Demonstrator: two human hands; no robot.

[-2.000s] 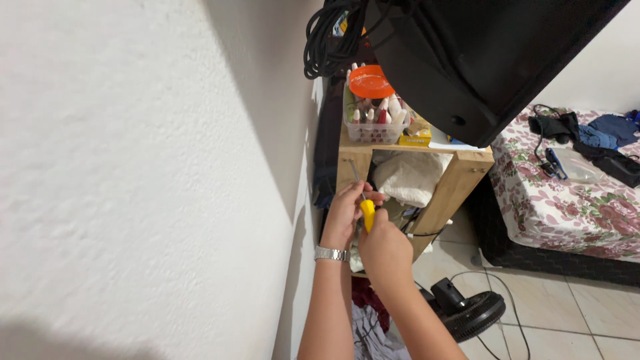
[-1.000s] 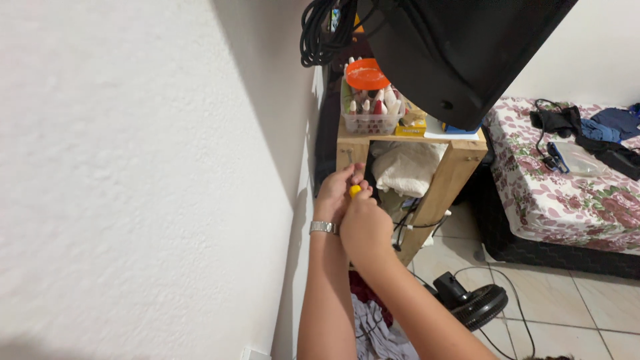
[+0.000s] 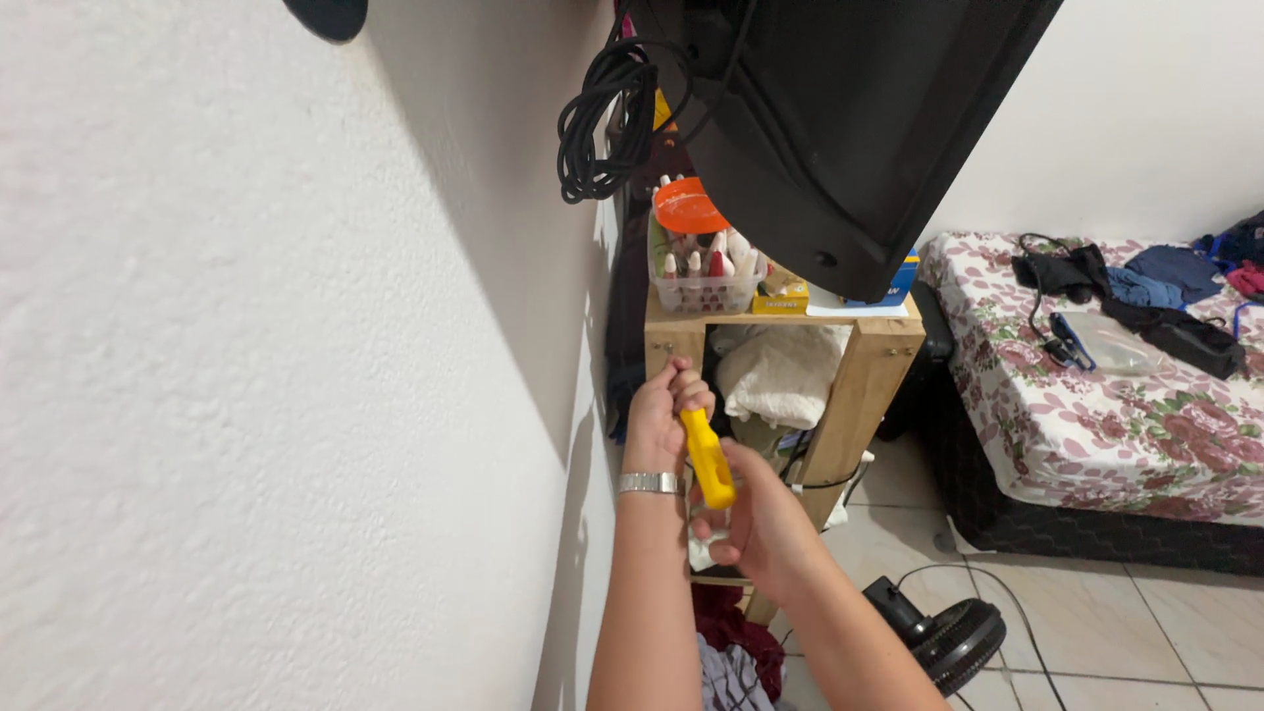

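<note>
A screwdriver with a yellow handle [image 3: 709, 459] points up toward the screws [image 3: 668, 348] in the top of the left post of a wooden shelf unit [image 3: 879, 357]. My left hand [image 3: 670, 410], with a metal watch band at the wrist, is closed around the shaft end, just below the screws. The shaft and tip are hidden by its fingers. My right hand [image 3: 746, 518] is beside the handle's lower end, its fingers apart and partly behind the handle; whether they touch it is unclear.
A white wall [image 3: 296, 395] runs close on the left. The black back of a screen [image 3: 849, 128] and coiled cable [image 3: 602, 128] hang above. A plastic basket [image 3: 706, 294] stands on the shelf top. Right are a bed [image 3: 1096, 415] and a black fan [image 3: 958, 642].
My right hand, which was wrapped around the yellow handle, has loosened and moved down, leaving the handle in plain view. My left hand stays near the post's top.
</note>
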